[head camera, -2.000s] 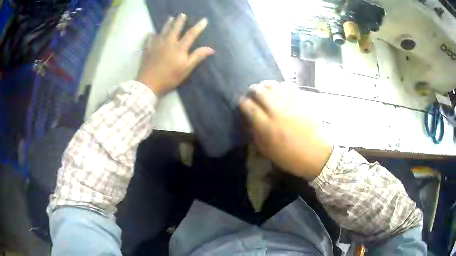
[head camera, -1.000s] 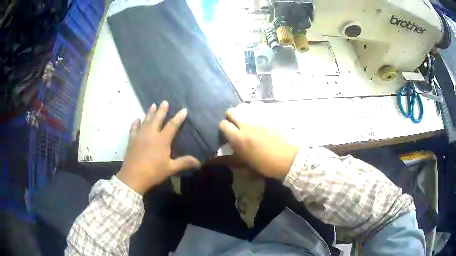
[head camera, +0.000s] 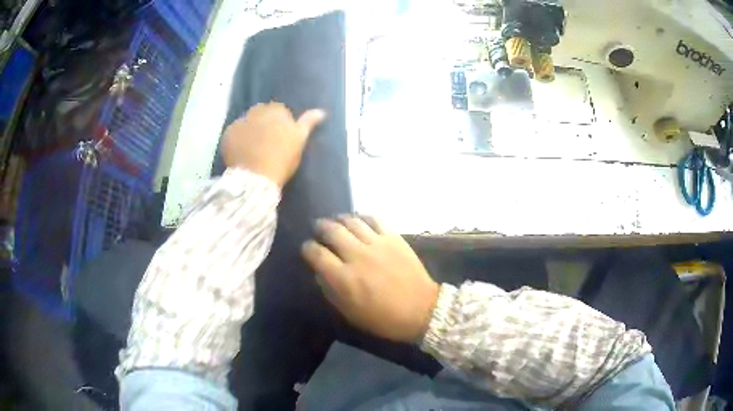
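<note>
A long dark grey garment piece lies on the left part of the white machine table and hangs over its front edge towards my lap. My left hand lies on its left side, thumb apart, the other fingers slightly blurred. My right hand is at the table's front edge, its curled fingertips on the right side of the cloth; whether it pinches the cloth is hidden under the fingers.
The cream-white sewing machine stands at the back right, with ribbed brass knobs. Blue-handled scissors lie on the table at the right. A blue lattice crate is at the left. A yellow-rimmed bin is at lower right.
The cloth now lies straighter, front to back, and reaches down over the table edge. My left hand has moved up along it. My right hand has moved down towards my lap.
</note>
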